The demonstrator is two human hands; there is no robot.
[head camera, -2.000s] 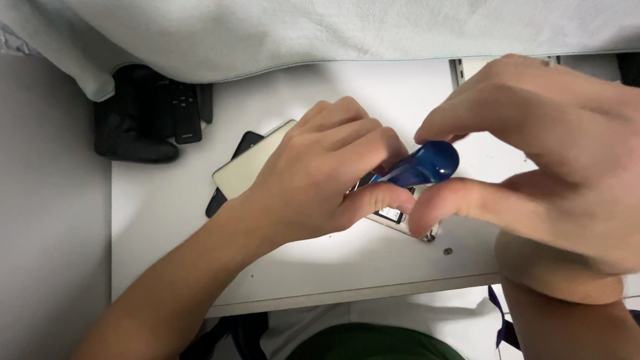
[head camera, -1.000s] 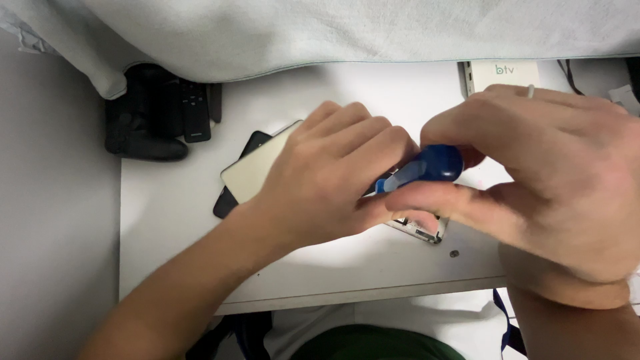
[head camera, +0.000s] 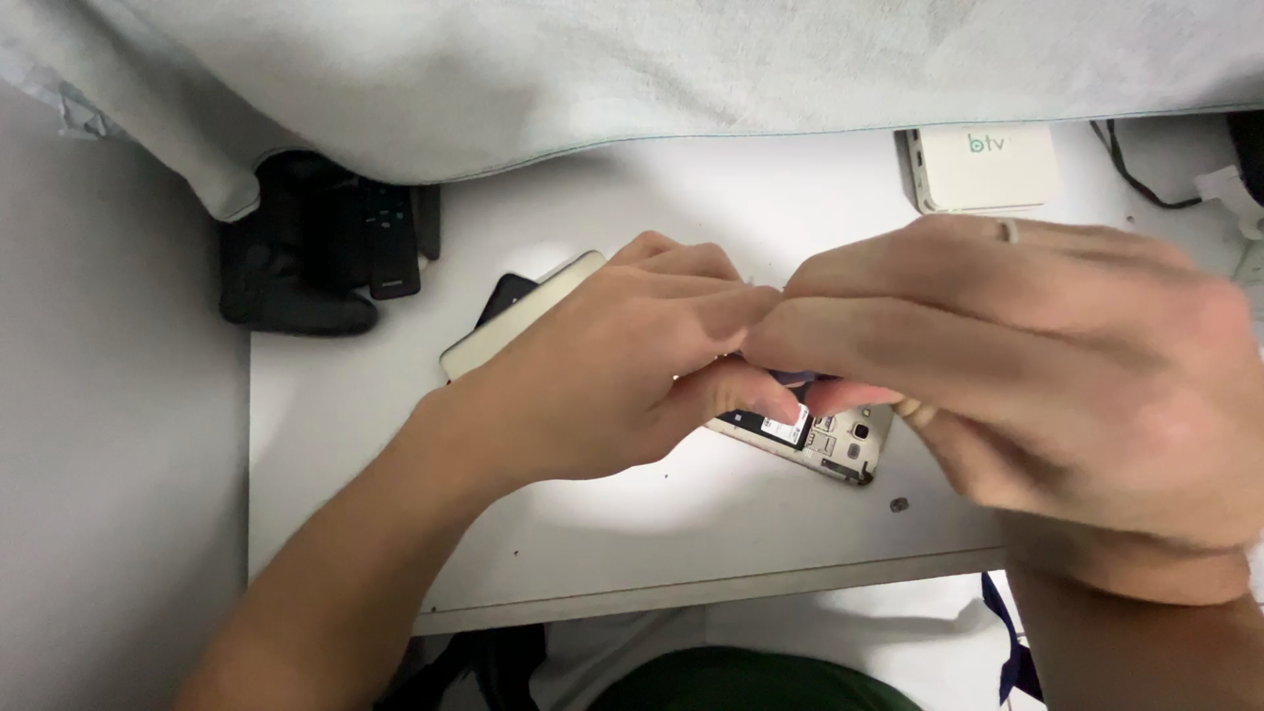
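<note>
My left hand (head camera: 642, 365) and my right hand (head camera: 1027, 365) meet fingertip to fingertip over an opened smartphone (head camera: 839, 444) on the white desk. Its back is off, so the battery label, the camera and the card slots show between and below my hands. A small bit of a blue object (head camera: 795, 377) shows between the fingers of both hands; most of it is hidden, and which hand grips it is unclear. Left of my left hand, a pale phone cover or panel (head camera: 523, 316) lies across a black phone-like piece (head camera: 507, 294).
A black game controller (head camera: 286, 296) and a black remote control (head camera: 392, 242) lie at the back left. A white TV box (head camera: 987, 168) and a cable (head camera: 1126, 173) are at the back right. Pale cloth (head camera: 642, 69) hangs along the back. A small round piece (head camera: 899, 505) lies near the front edge.
The blue tool-like handle, plain in both earlier frames between my right thumb and fingers, is now mostly covered. My right fingers have closed in toward my left hand.
</note>
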